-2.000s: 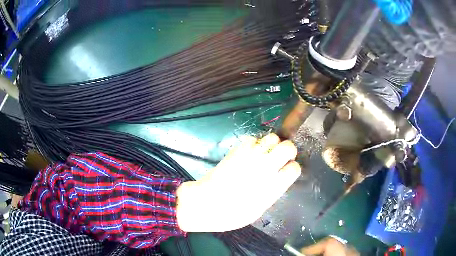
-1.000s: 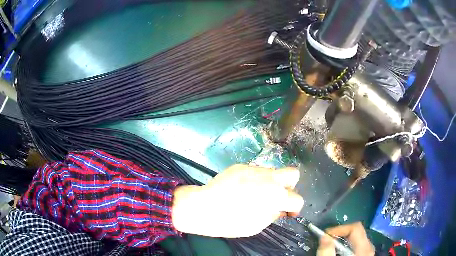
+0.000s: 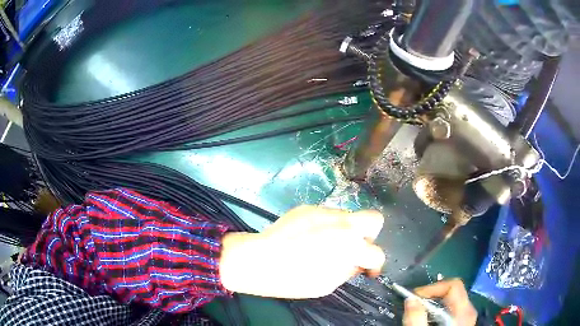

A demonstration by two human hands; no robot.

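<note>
My left hand (image 3: pixel 302 255), overexposed and in a plaid sleeve, reaches in from the left with its fingers pinched together. It seems to grip a thin black cable end, mostly hidden by the fingers. My right hand (image 3: pixel 445 304), cut off by the bottom edge, holds a slim white-silver tool (image 3: pixel 407 292). The tool's tip points at the left fingertips; whether it touches is unclear. Black cables (image 3: pixel 365 302) with small silver ends lie under and beside the left hand. A larger bundle of black cables (image 3: pixel 152 121) loops across the green mat (image 3: pixel 159 54).
A stand post (image 3: pixel 439 28) and metal clamp block (image 3: pixel 486 130) rise at the right, with a thin dark tip (image 3: pixel 435 245) pointing down-left. Wire debris lies round the post base. A bag of silver parts (image 3: pixel 516 258) is on the blue tray (image 3: pixel 559 235), beside red handles (image 3: pixel 509 315).
My left hand has moved down from the post base to near the tool. My right hand has come further into view from the bottom edge with the tool. Both have barely moved in the last second.
</note>
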